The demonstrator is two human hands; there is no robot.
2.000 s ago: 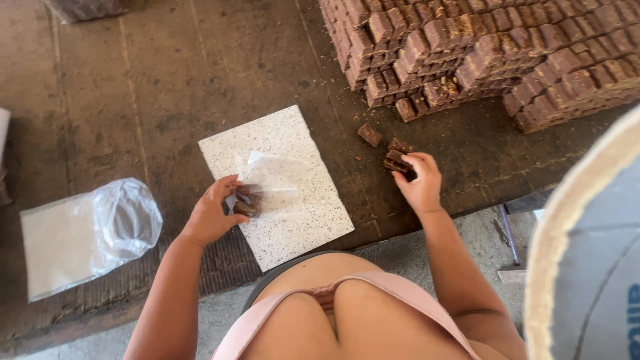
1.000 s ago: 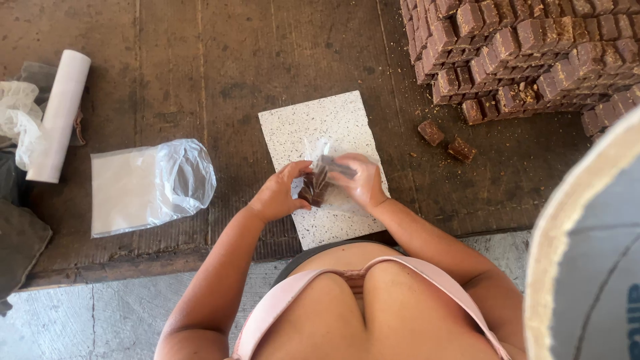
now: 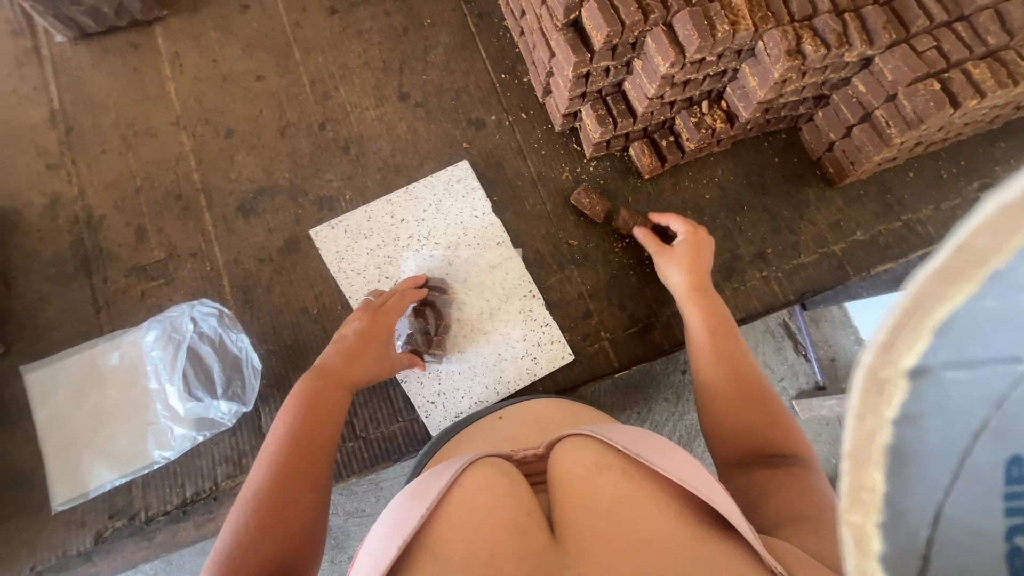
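Observation:
A white speckled slab point(image 3: 512, 320) lies at an angle on the brown table. On it, my left hand point(image 3: 372, 332) grips a clear plastic bag point(image 3: 464, 276) with several dark brown blocks point(image 3: 428, 320) inside, thumb and fingers at the two ends of the blocks. To the right of the slab, the thumb and fingers of my right hand point(image 3: 684, 252) are on a brown block point(image 3: 630, 220) on the table; whether it is lifted cannot be told. Another loose brown block point(image 3: 590, 203) lies just up and left of it.
Large stacks of brown blocks point(image 3: 672, 88) fill the back right, with crumbs around them. An opened clear plastic bag point(image 3: 200, 368) lies at the left on a pale flat stack point(image 3: 92, 408). A dark wrapped bundle point(image 3: 92, 16) is at the top left. A pale-rimmed object point(image 3: 888, 360) blocks the right side.
My right hand has moved from the bag over the slab to the loose blocks at the right. My left hand still holds the bagged blocks. The view has shifted.

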